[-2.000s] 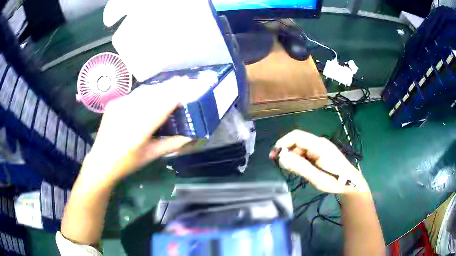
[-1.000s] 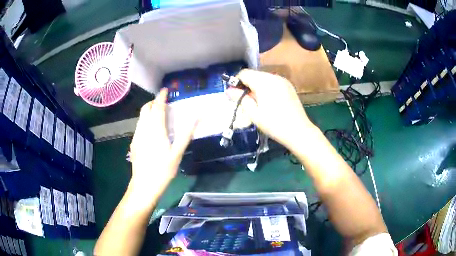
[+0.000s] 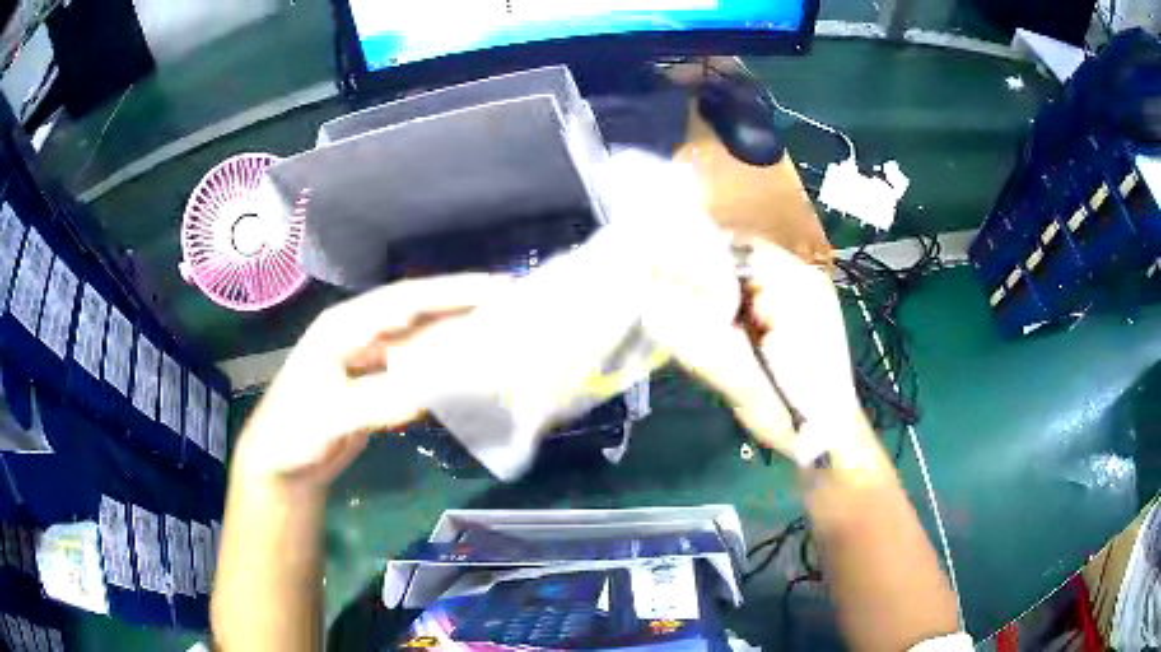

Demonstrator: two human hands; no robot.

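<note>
A blurred white wrap with a yellow patch (image 3: 560, 344), perhaps a handset in its sleeve, is held between my hands above an open retail box. My left hand (image 3: 369, 369) grips its left end. My right hand (image 3: 789, 344) is at its right end, with a thin dark cable with a small metal plug (image 3: 812, 446) hanging from the palm. The open retail box (image 3: 433, 178) stands behind, its grey-white flap raised and its dark inside partly hidden by the wrap. A second open retail box (image 3: 548, 611) with a printed handset picture lies nearest me.
A monitor (image 3: 586, 28) is at the back, a pink fan (image 3: 246, 232) at left. A black mouse (image 3: 745, 125) lies on brown cardboard (image 3: 745, 191), beside a white power block (image 3: 863, 194). Tangled black cables (image 3: 891, 331) lie at right. Stacked blue boxes stand left (image 3: 77, 331) and right (image 3: 1082, 229).
Both hands have come away from the box, now holding the white wrap above it. The right hand has moved right, with the cable still in it. More of the monitor shows.
</note>
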